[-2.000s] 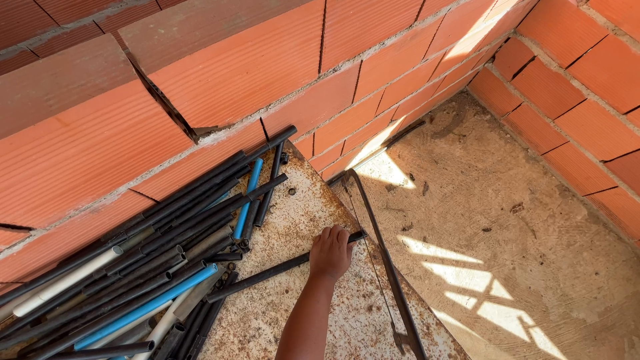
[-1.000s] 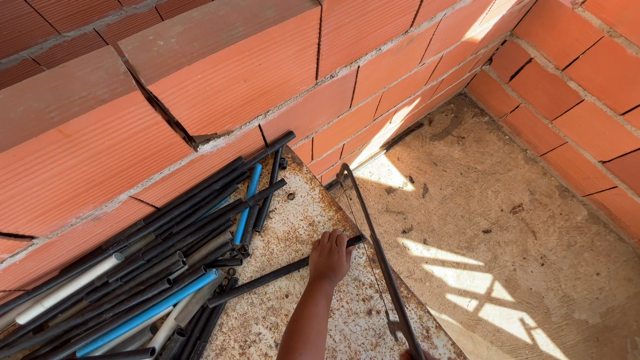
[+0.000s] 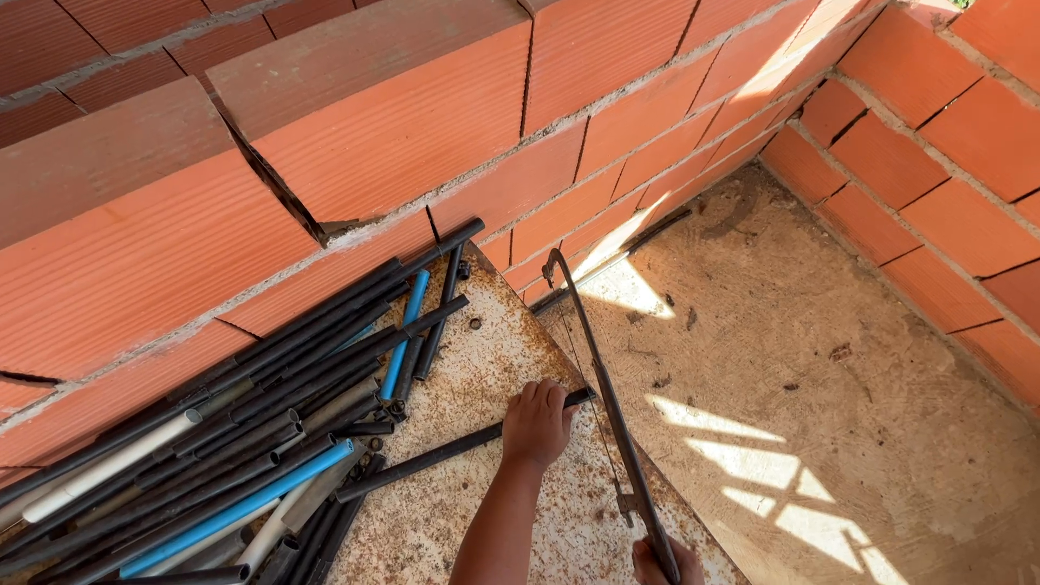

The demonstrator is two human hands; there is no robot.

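My left hand (image 3: 536, 426) is closed around a black plastic pipe (image 3: 439, 459) near its right end, pressing it on a rusty metal tabletop (image 3: 479, 349). At the bottom edge, my right hand (image 3: 668, 562) grips the handle end of a hacksaw (image 3: 605, 378). The saw's thin blade (image 3: 597, 414) stands beside the pipe's right end, close to the table's edge; whether it touches the pipe cannot be told. Left of my hands lies a heap of black pipes (image 3: 325, 390), with blue pipes (image 3: 244, 508) and a white pipe (image 3: 114, 465) among them.
A hollow red brick wall (image 3: 390, 122) runs along the table's far side, and another brick wall (image 3: 934, 187) stands at the right. Below the table's right edge is a concrete floor (image 3: 796, 357) with sunlit patches. A long pipe (image 3: 642, 244) lies along the wall's foot.
The hacksaw has moved down toward the bottom edge between the last two frames, and more of my right hand now shows. My left hand stays on the pipe.
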